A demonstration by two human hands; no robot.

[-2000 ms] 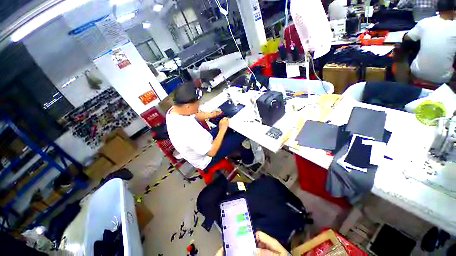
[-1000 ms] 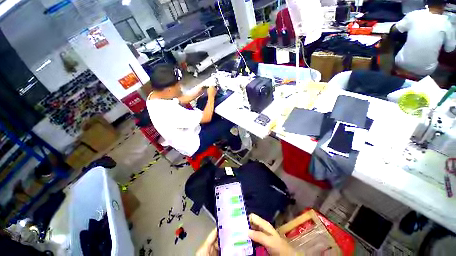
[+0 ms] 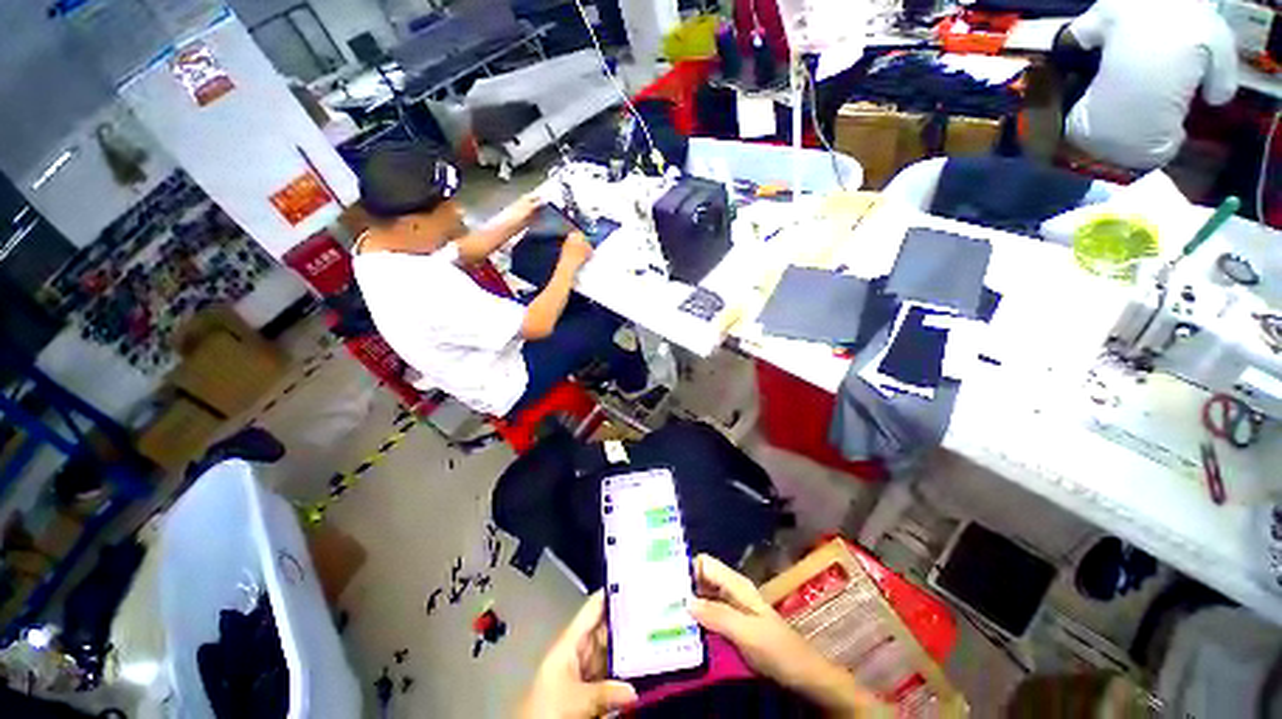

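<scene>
A smartphone (image 3: 651,573) with green chat bubbles on its screen is held upright at the bottom middle. My left hand (image 3: 574,669) grips its left edge and lower corner. My right hand (image 3: 745,627) is at its right edge, with the thumb over the right side of the screen. Both hands are bare. The fingers behind the phone are hidden.
A black heap (image 3: 703,485) lies beyond the phone. The white sewing table (image 3: 1069,457) at right bears dark grey panels (image 3: 816,305), red-handled scissors (image 3: 1233,419) and a sewing machine. A seated person (image 3: 443,316) works at left. A white bin (image 3: 232,562) stands lower left.
The view has swung right, so the room has shifted left. More of both hands shows around the phone, and the scissors have come into view at right.
</scene>
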